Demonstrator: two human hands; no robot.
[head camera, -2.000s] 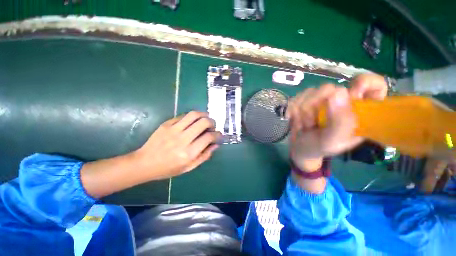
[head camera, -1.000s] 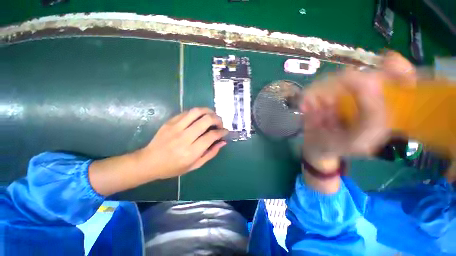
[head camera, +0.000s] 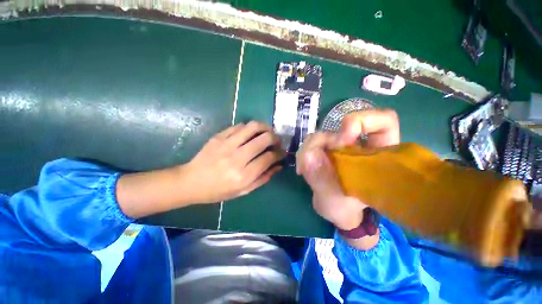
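Observation:
The opened phone assembly (head camera: 297, 95) lies upright on the green bench, dark board at its far end and silver-white battery area below. My left hand (head camera: 240, 163) rests flat beside it, fingertips at its lower left edge. My right hand (head camera: 339, 172) is shut on the electric screwdriver (head camera: 422, 190), just right of the phone's lower end. The orange-yellow handle points to the lower right; its tip is hidden behind my hand. The round mesh-looking dish (head camera: 342, 113) is partly covered by my right hand.
A small pink-and-white device (head camera: 384, 84) lies above the dish. Phone units (head camera: 482, 130) lie at the right beside a dark slotted tray (head camera: 518, 155). A worn whitish edge (head camera: 238, 24) separates the bench from the green conveyor (head camera: 410, 27), which carries more phones. A blue sleeve shows at lower right.
My right hand and the screwdriver have moved left and down towards the phone's lower end, now covering much of the dish. The view has shifted; my left hand stays beside the phone.

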